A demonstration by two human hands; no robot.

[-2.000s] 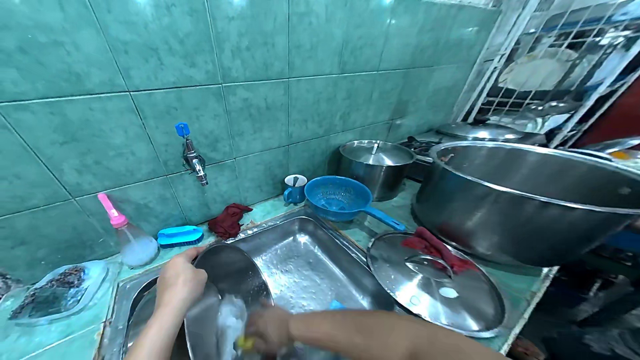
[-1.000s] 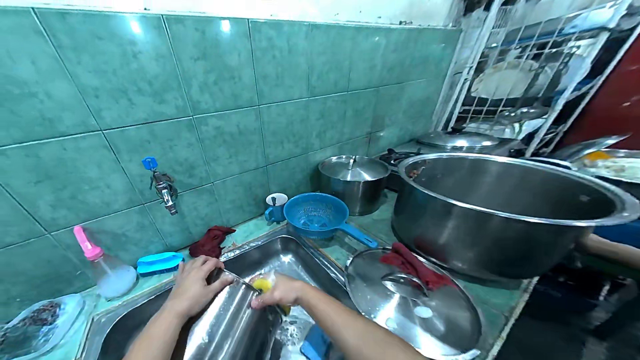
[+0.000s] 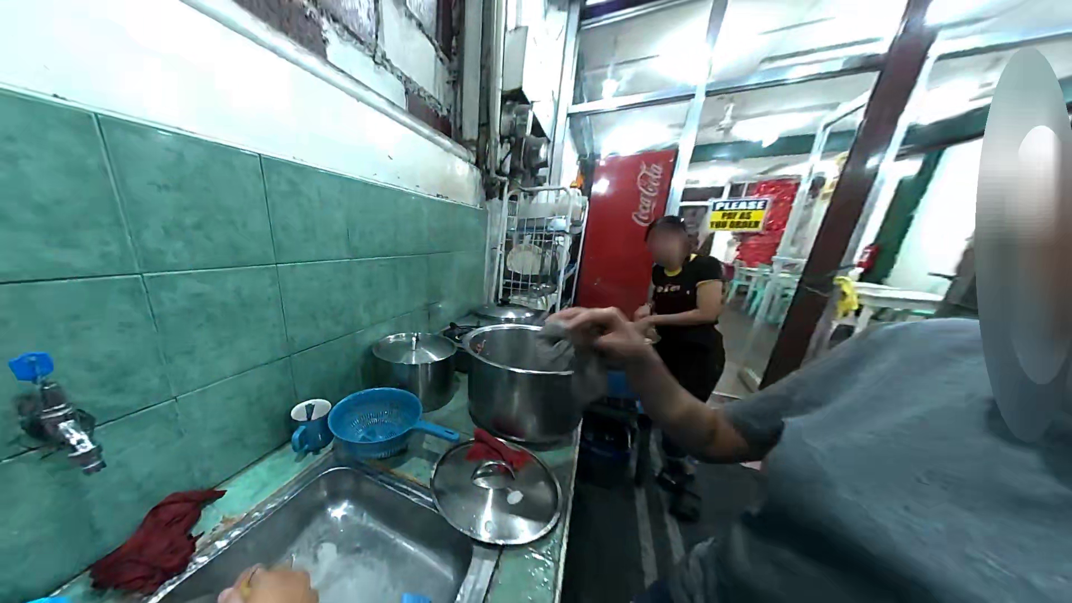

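At the bottom edge of the view my right hand (image 3: pixel 270 584) is curled over the near left part of a steel sink (image 3: pixel 377 528); only its back and knuckles show, with a small yellow bit of the sponge at the fingers. My left hand is out of view, as is the steel pot seen earlier in the sink. A piece of something blue (image 3: pixel 415 598) lies low in the basin. A dark red cloth (image 3: pixel 155 540) rests on the ledge below the tap (image 3: pixel 63 423).
A blue colander (image 3: pixel 375 423), a mug (image 3: pixel 311 425), a lidded pot (image 3: pixel 414 368) and a steel lid (image 3: pixel 496 494) stand beside the sink. Close at right, a person in grey (image 3: pixel 888 469) holds a greyish cloth by the big pot (image 3: pixel 519 398). Another person (image 3: pixel 687 293) is behind.
The view has swung far to the right. My left hand and the steel pot it held have left the view. A person in grey now shows at the right.
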